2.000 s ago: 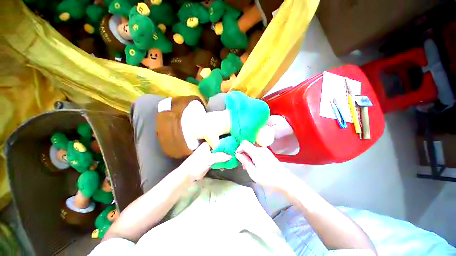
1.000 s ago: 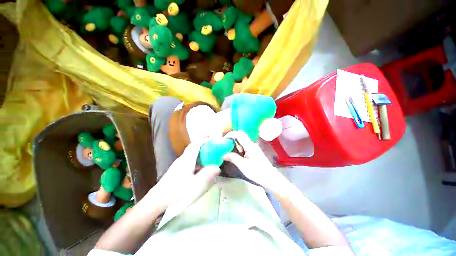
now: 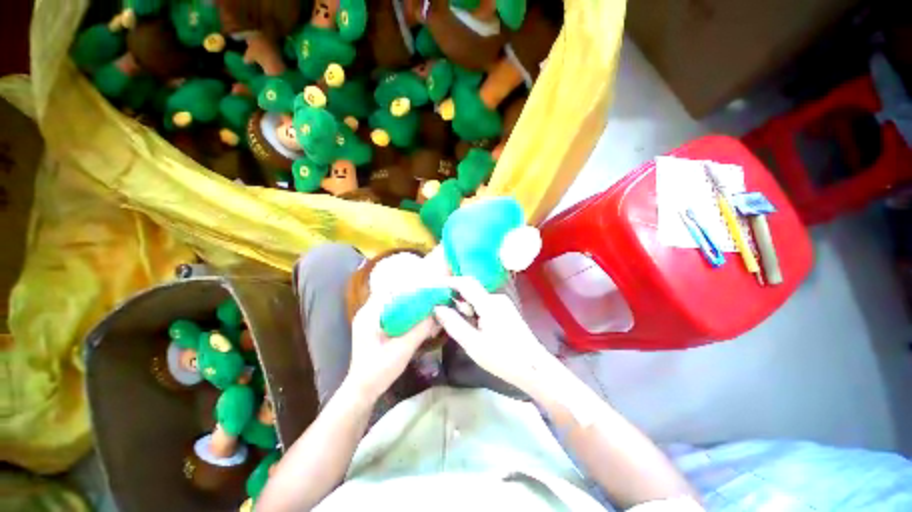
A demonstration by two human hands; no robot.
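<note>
A plush potted tree [image 3: 484,238] lies across my lap, its brown pot to the left and its turquoise-looking crown with a pale pompom to the right. My left hand [image 3: 385,345] holds the smaller green lobe [image 3: 414,311] from below and left. My right hand [image 3: 487,325] has its fingers at the right end of that lobe. A small dark thing shows between the right fingers; I cannot tell what it is. The trunk is mostly hidden by glare and the hands.
A large yellow-rimmed sack [image 3: 220,205] of plush toys stands ahead. A carton [image 3: 160,297] with several toys is at the left. A red stool [image 3: 690,307] at the right bears a white paper [image 3: 680,200], thin blue and yellow sticks and a tan-handled tool [image 3: 766,250]. Another red stool stands behind.
The view has shifted, showing more of the sack. The toy's crown is tilted further up, and the smaller lobe is turned sideways between my hands.
</note>
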